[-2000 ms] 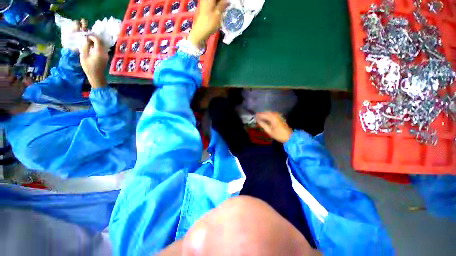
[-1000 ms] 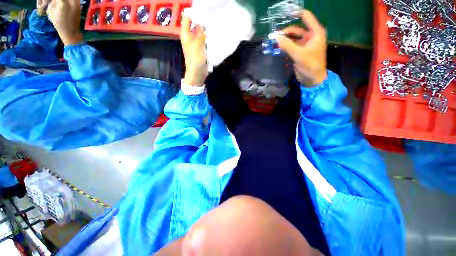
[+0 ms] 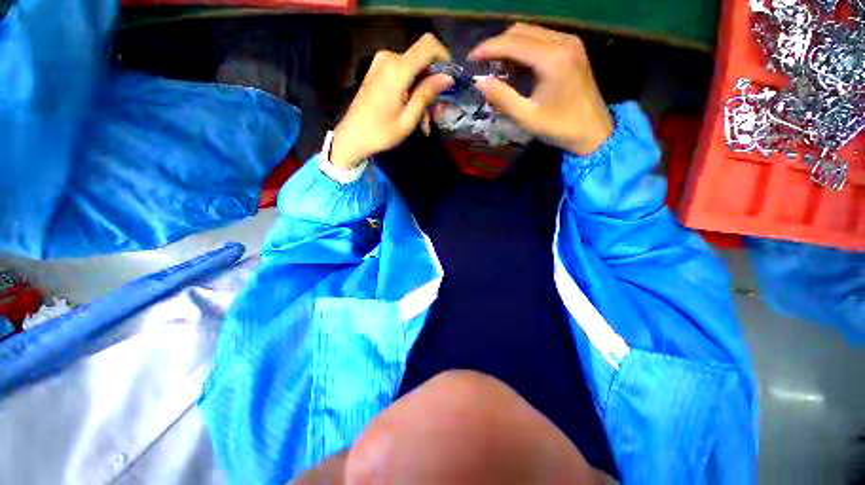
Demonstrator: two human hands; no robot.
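My left hand (image 3: 394, 99) and my right hand (image 3: 550, 85) are raised above my lap at the bench's front edge, fingertips close together. Between the fingertips is a small shiny metal part (image 3: 460, 80) with dark blue reflections. Both hands seem to pinch it; its exact shape is too small and blurred to tell. Below and behind it lies a pale, shiny crumpled mass (image 3: 484, 121), low near the knees, unclear what it is. No white cloth shows in either hand.
A red tray (image 3: 759, 194) with tangled silver loose parts (image 3: 806, 80) is at the right. The green bench (image 3: 607, 21) and another red tray's edge (image 3: 256, 3) cross the top. A coworker's blue sleeve (image 3: 180, 142) is at the left.
The white cloth has left my left hand. Both hands have come together around the metal part. The view has tilted down, so the compartment tray is mostly out of sight.
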